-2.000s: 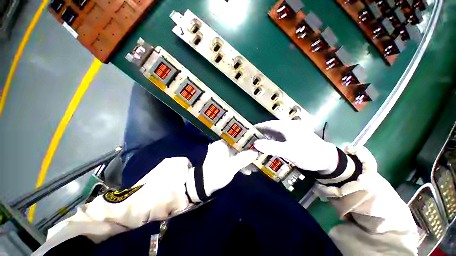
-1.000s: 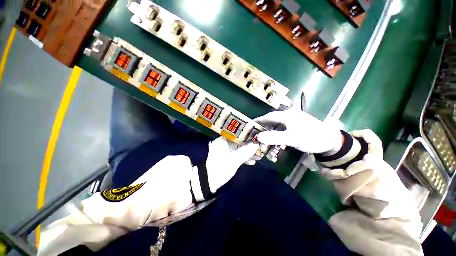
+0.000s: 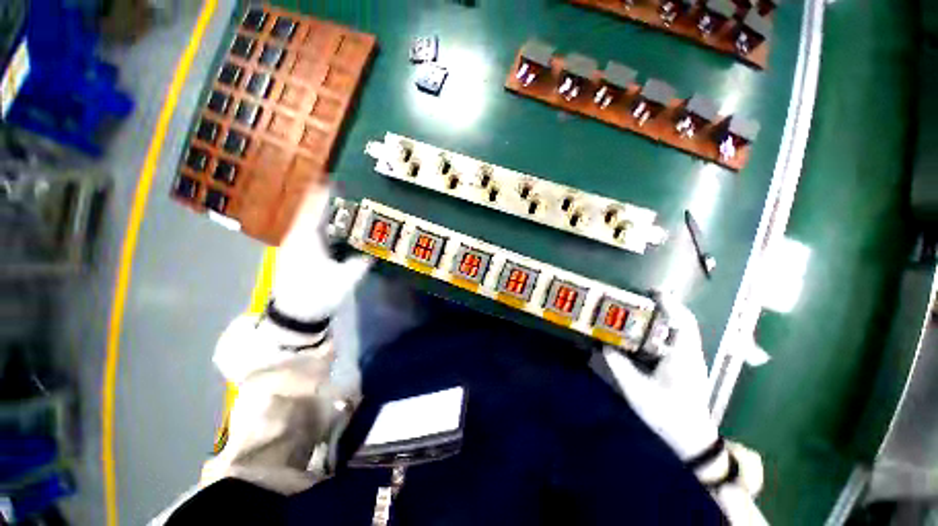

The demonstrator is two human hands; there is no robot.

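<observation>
The lower fixture (image 3: 494, 275), a pale bar with six square windows showing red-orange, lies across the near edge of the green bench. My left hand (image 3: 314, 257), white-gloved and slightly blurred, is at its left end. My right hand (image 3: 674, 370), white-gloved, is around its right end clamp, thumb on the near side. Both hands appear to hold the bar by its ends; the left fingertips are not clear. The upper fixture (image 3: 519, 192), a pale bar with round studs, lies just behind it, untouched.
A grid tray (image 3: 309, 98) with black square inserts stands at left. A strip rack (image 3: 627, 106) with upright dark pieces lies behind, another (image 3: 710, 23) farther back. Two small loose pieces (image 3: 429, 77) lie at the back. A thin dark tool (image 3: 698, 242) lies right of the fixtures, near the pale rail (image 3: 766, 236).
My left hand has moved from the fixture's right part to its left end. My right hand has moved to the right end clamp. The view has shifted, showing the whole grid tray.
</observation>
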